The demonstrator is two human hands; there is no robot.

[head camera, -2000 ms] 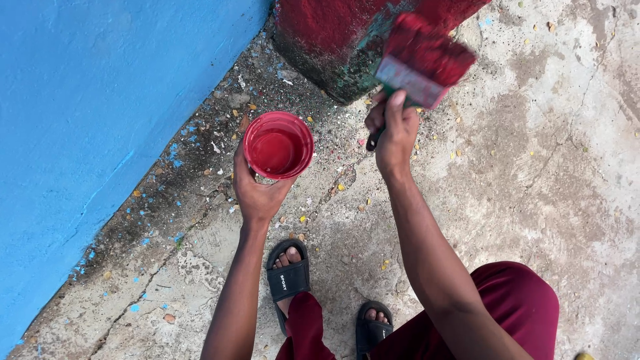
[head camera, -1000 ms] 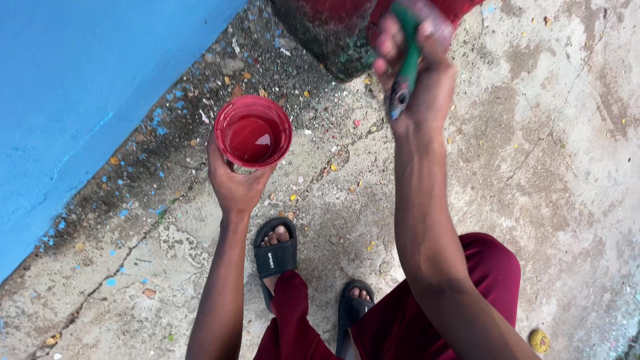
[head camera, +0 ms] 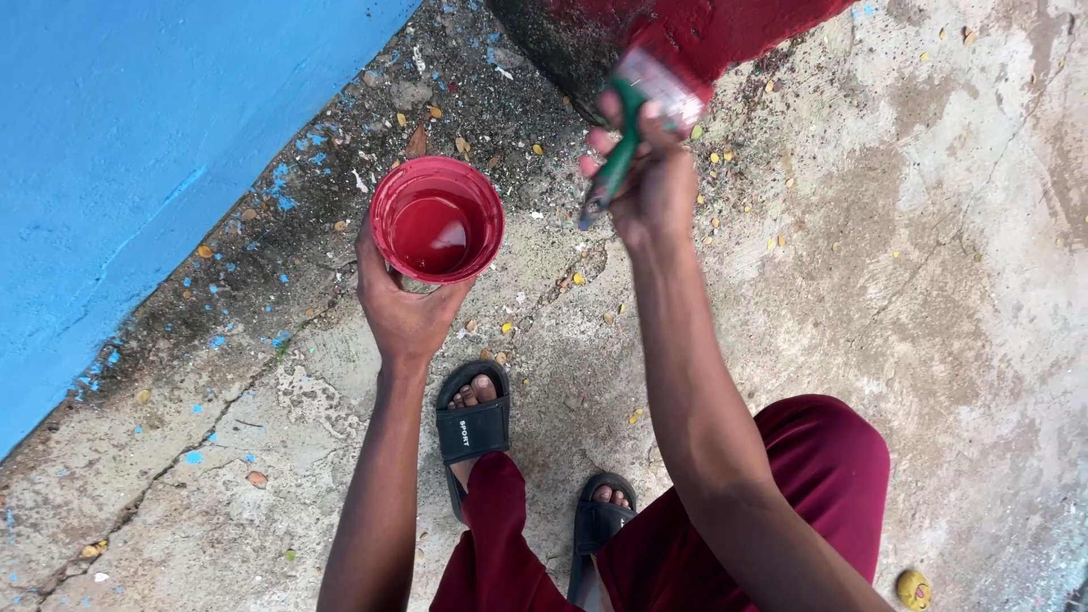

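Observation:
My left hand (head camera: 412, 310) is wrapped round a red plastic tub (head camera: 393, 183) from below and the left side. Red paint (head camera: 430, 234) lies in it, with a pale reflection on its surface. In my right hand (head camera: 654, 191) is the green handle of a wide paintbrush (head camera: 626, 140) with a pale ferrule. The brush is blurred, and its red bristle end is at the curved base (head camera: 722, 30) at the top, part red and part dark bare surface. Whether the bristles touch it I cannot tell for sure.
A blue painted wall (head camera: 153, 127) runs diagonally on the left. Rough concrete ground (head camera: 850, 280) bears cracks, blue paint flecks and small yellow leaves. My feet in black slide sandals (head camera: 473, 427) are below the tub. A round yellowish thing (head camera: 914, 589) lies at the bottom right.
My right hand has turned the brush: two seconds ago its bristles were in full view beside the base. The tub stays in my left hand. The view has shifted somewhat.

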